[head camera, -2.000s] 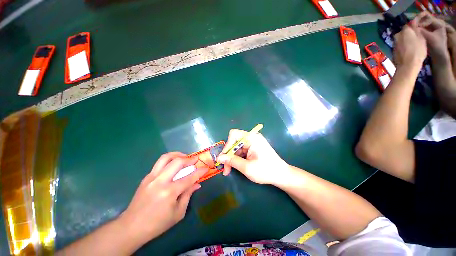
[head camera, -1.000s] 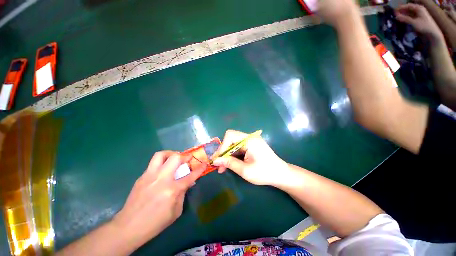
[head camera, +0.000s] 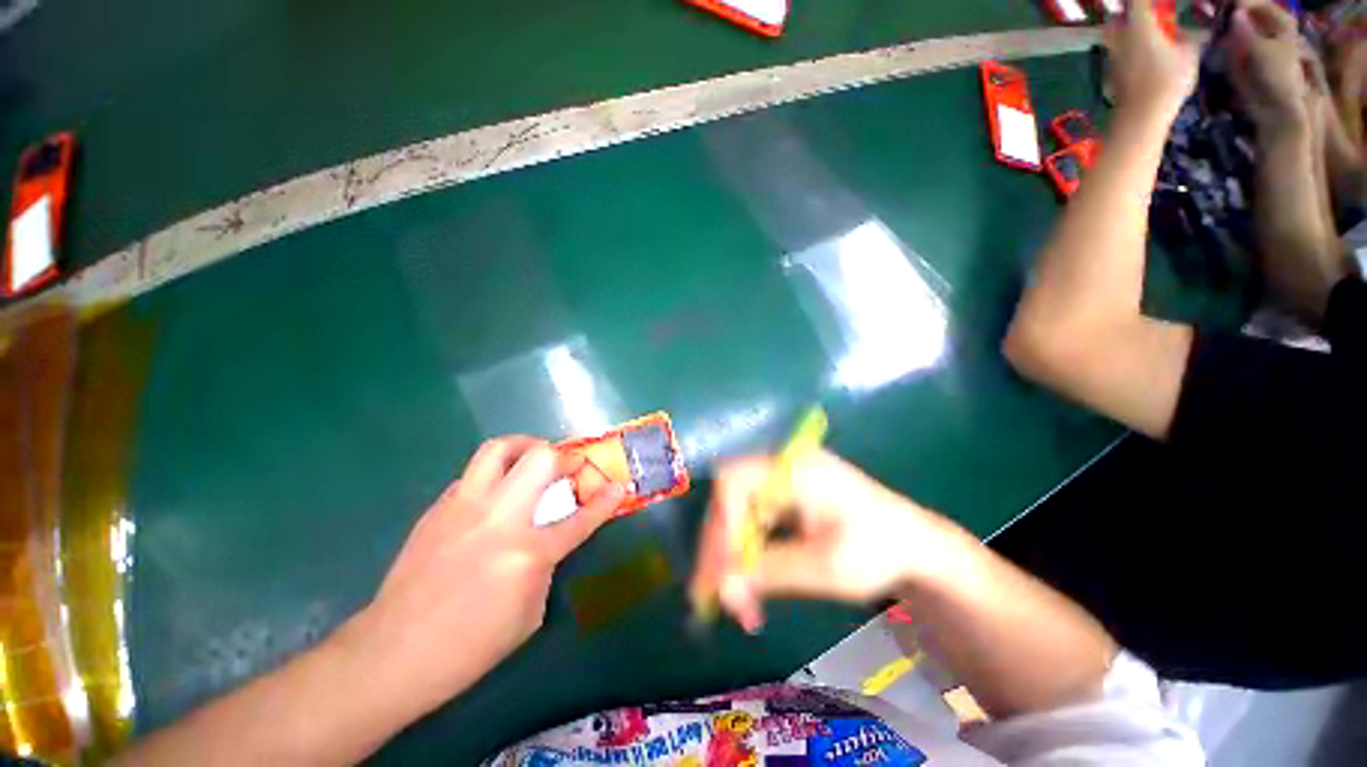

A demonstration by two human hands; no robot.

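My left hand point(head camera: 487, 547) holds an orange-red phone housing point(head camera: 612, 466) low over the green surface, near the middle. The housing's dark grey end points right, and a white label shows beside my fingers. A thin dark line crosses its orange middle. My right hand point(head camera: 802, 532) is blurred, to the right of the housing and apart from it. It holds a slim yellow pen-like tool point(head camera: 805, 438), its lower end blurred and pointing down.
Amber tape strips point(head camera: 93, 525) lie at the left and a small amber piece point(head camera: 622, 589) below the housing. Clear film point(head camera: 870, 307) lies ahead. More housings point(head camera: 1012, 116) lie along the pale strip point(head camera: 450, 165). A neighbour's arms point(head camera: 1102, 277) are at the right beside a dark heap point(head camera: 1207, 173).
My right hand has moved off the housing, right and downward, with the yellow tool. The housing stays in my left hand. The neighbour's near arm has drawn back right.
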